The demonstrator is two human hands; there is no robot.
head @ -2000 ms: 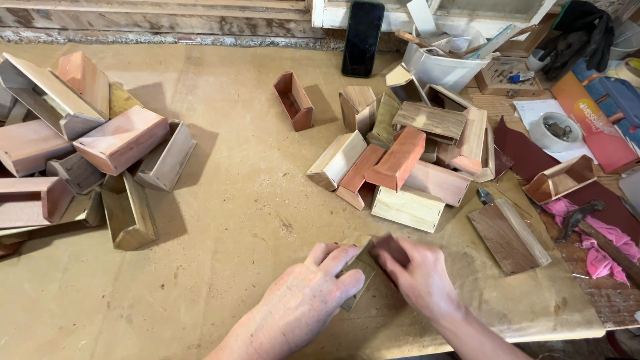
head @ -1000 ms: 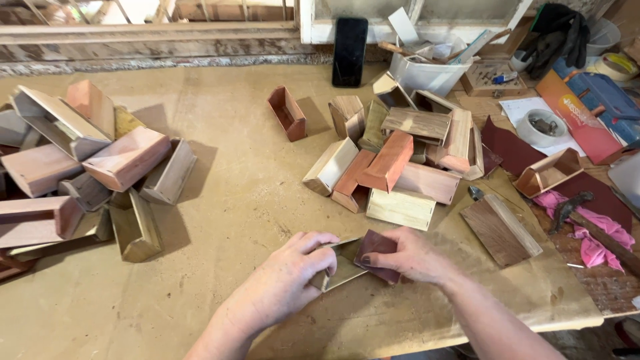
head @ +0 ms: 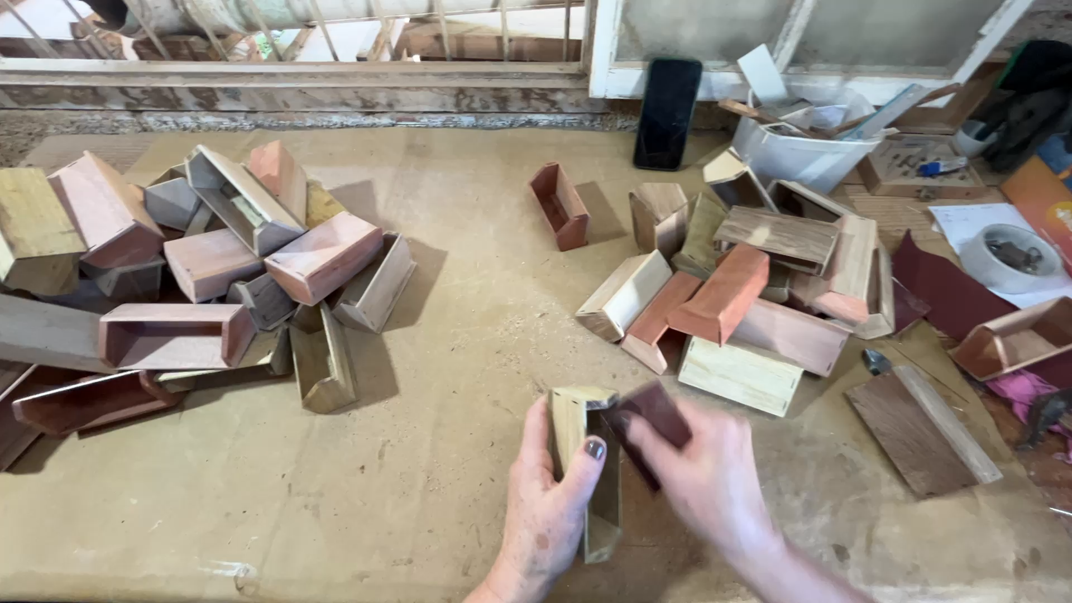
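My left hand point(head: 548, 494) grips a small pale wooden box point(head: 605, 502), open-faced with slanted end pieces, held with its long side pointing away from me. The thumb lies over the box's edge. In my right hand point(head: 708, 456) is a folded piece of dark red sandpaper point(head: 657, 423), which meets the far right corner of the box. The right hand is slightly blurred. Beyond my hands to the right lies a heap of similar small wooden boxes point(head: 720, 293), and another heap point(head: 327, 255) is at the left.
A single reddish box point(head: 559, 205) stands between the heaps. A phone point(head: 667, 113) leans at the back beside a white tub point(head: 804, 155) of tools. At the right are a brown box point(head: 913, 435), a dark red sheet point(head: 946, 280) and a round container point(head: 1011, 255) of small metal pieces.
My left hand has turned the pale box from a slant to nearly upright in the view. The sandpaper in my right hand is now at the box's far end.
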